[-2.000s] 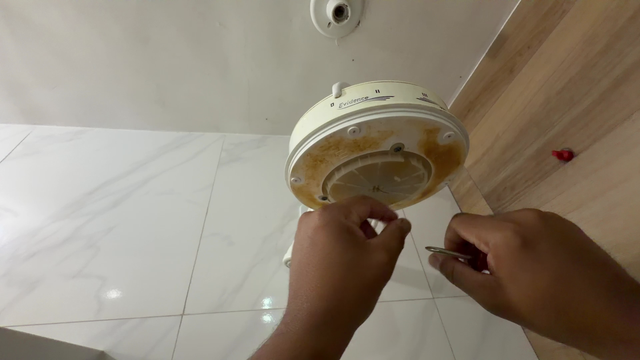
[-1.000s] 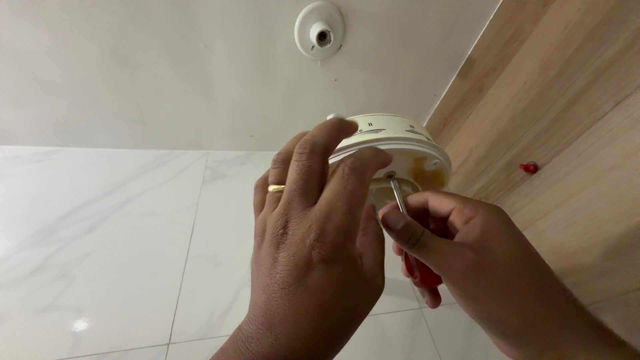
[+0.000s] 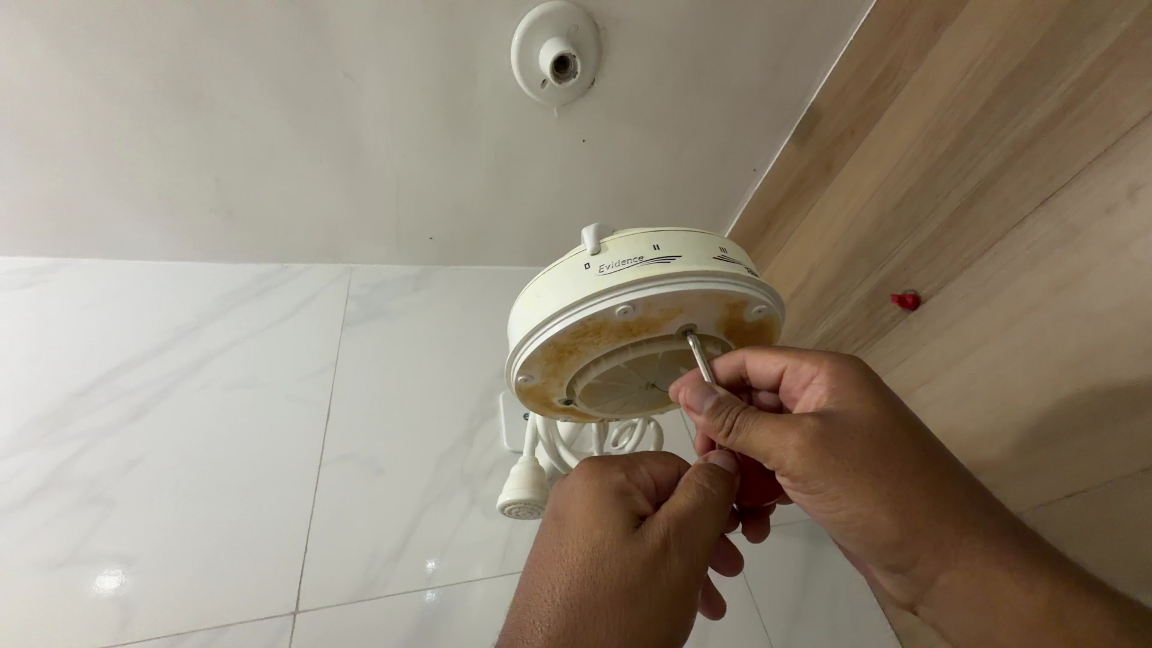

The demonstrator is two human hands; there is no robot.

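An electric shower head [image 3: 643, 315] with a cream housing hangs above my hands, its underside open to view and stained brown. My right hand [image 3: 783, 414] grips a screwdriver [image 3: 700, 358] by its shaft and red handle; the metal tip meets a screw hole in the underside. Just below and to the left, my left hand [image 3: 643, 531] has thumb and forefinger pinched together beside the screwdriver handle. Whether something thin is between those fingers cannot be told.
A small white hand shower [image 3: 523, 490] and its coiled hose [image 3: 558, 450] hang behind the unit on the marble-look tiled wall. A white round lamp holder [image 3: 556, 54] is on the ceiling. A red plug [image 3: 905, 301] sticks out of the wood-look wall at right.
My left hand has come down from the side of the shower head, and its fingers have closed together. Two seconds ago the screwdriver was away from the unit; its tip is now at the underside.
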